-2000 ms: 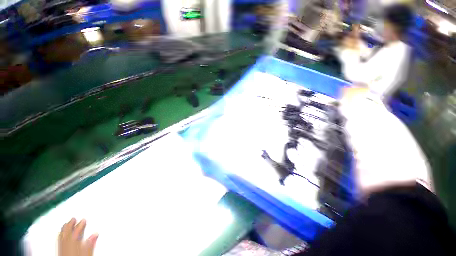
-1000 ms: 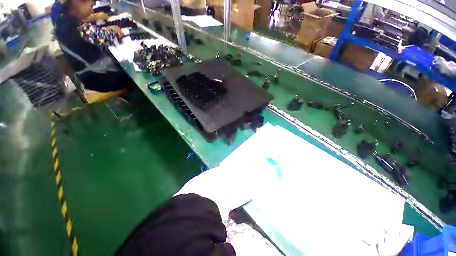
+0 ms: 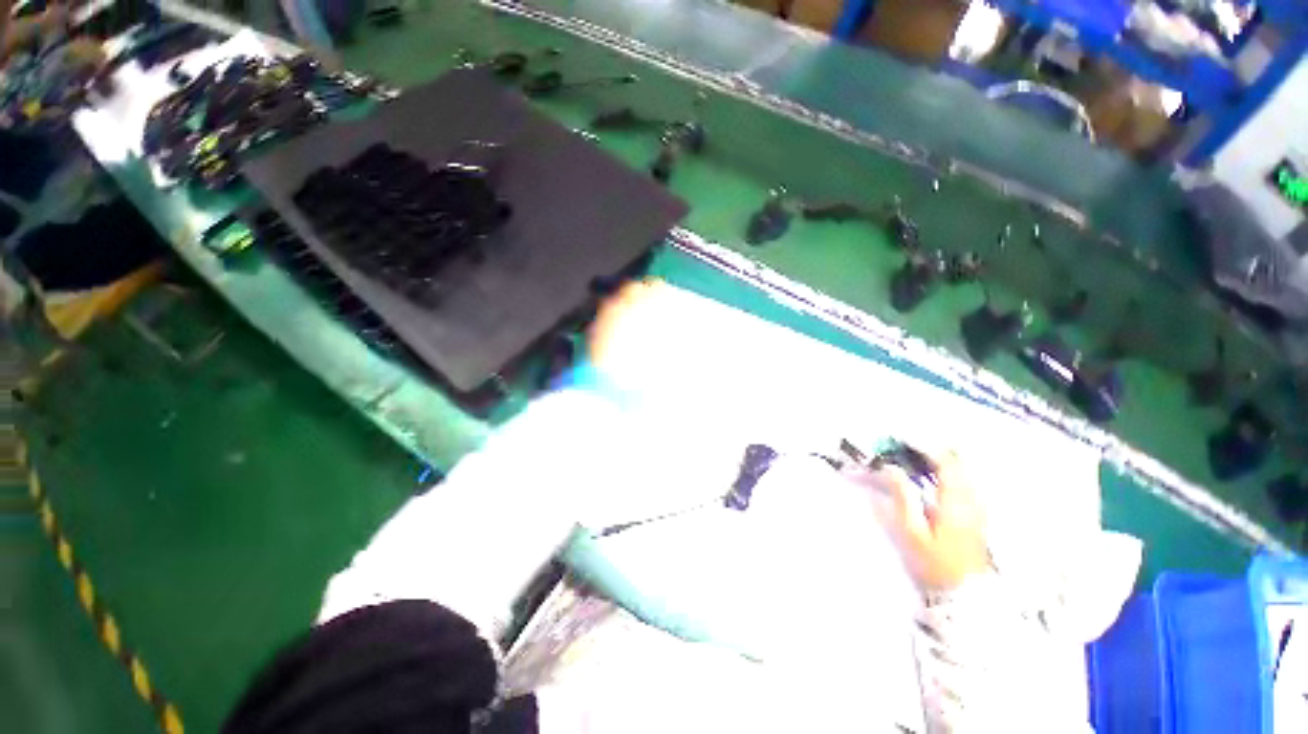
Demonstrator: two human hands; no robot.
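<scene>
My right hand (image 3: 940, 528) is over the white work sheet (image 3: 803, 359), its fingers on a small circuit board (image 3: 904, 462) with green and dark parts. A thin black cable with a tied bundle (image 3: 750, 476) runs left from the board across the bright sheet. My left hand (image 3: 620, 333) is blurred and overexposed at the sheet's left corner, beside the black foam pad; its fingers and anything in them cannot be made out. Black housings (image 3: 402, 215) lie in rows on the foam pad (image 3: 552, 237).
The green conveyor (image 3: 846, 265) with black corded units runs beyond the pale metal edge. Blue bins (image 3: 1198, 645) stand at the lower right. A pile of dark parts (image 3: 244, 115) lies on the bench at upper left. White crumpled cloth (image 3: 1112, 574) is beside the bin.
The view has swung from the bin to the foam pad and sheet. My left hand has moved to the pad's edge. My right hand, circuit board and cable now show over the sheet.
</scene>
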